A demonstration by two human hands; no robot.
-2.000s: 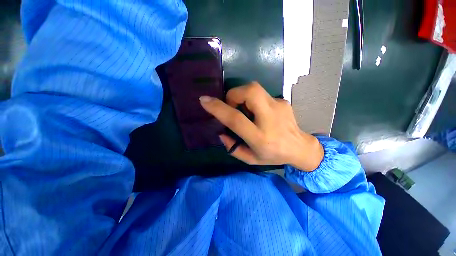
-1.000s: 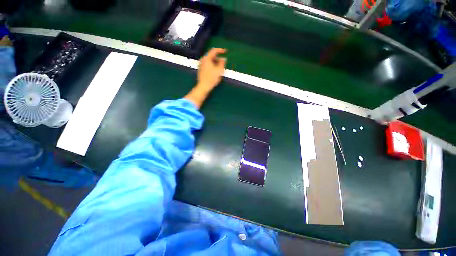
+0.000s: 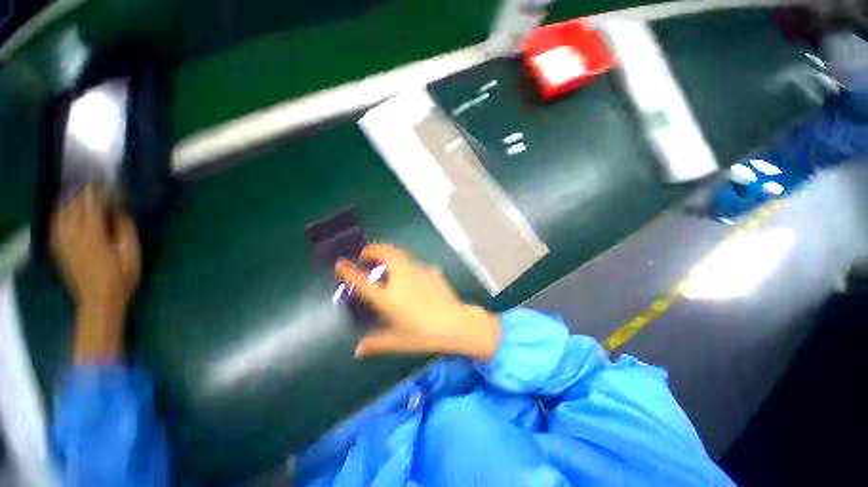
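Observation:
The tablet assembly (image 3: 95, 122), a blurred silver-white slab, lies in a black tray (image 3: 152, 124) at the far left, across the conveyor's white edge. My left hand (image 3: 95, 247) is at the tray's near end, its fingers on it and over the tablet's near end; blur hides the exact hold. The dark smartphone (image 3: 335, 233) lies on the green mat near the middle. My right hand (image 3: 409, 302) is over its lower part with fingers apart, fingertips on or just above it. Bright glints show at the fingers.
Right of the phone lies a grey-beige sheet (image 3: 481, 200) with a stepped white part. Beyond are small white pieces (image 3: 514, 143), a red bin (image 3: 568, 59) with white contents and a long white device (image 3: 660, 105). A blue sleeve shows at the right edge.
The view has swung right and is blurred. My left hand has reached the tray, which now lies across the conveyor's edge. My right hand has come into view over the phone.

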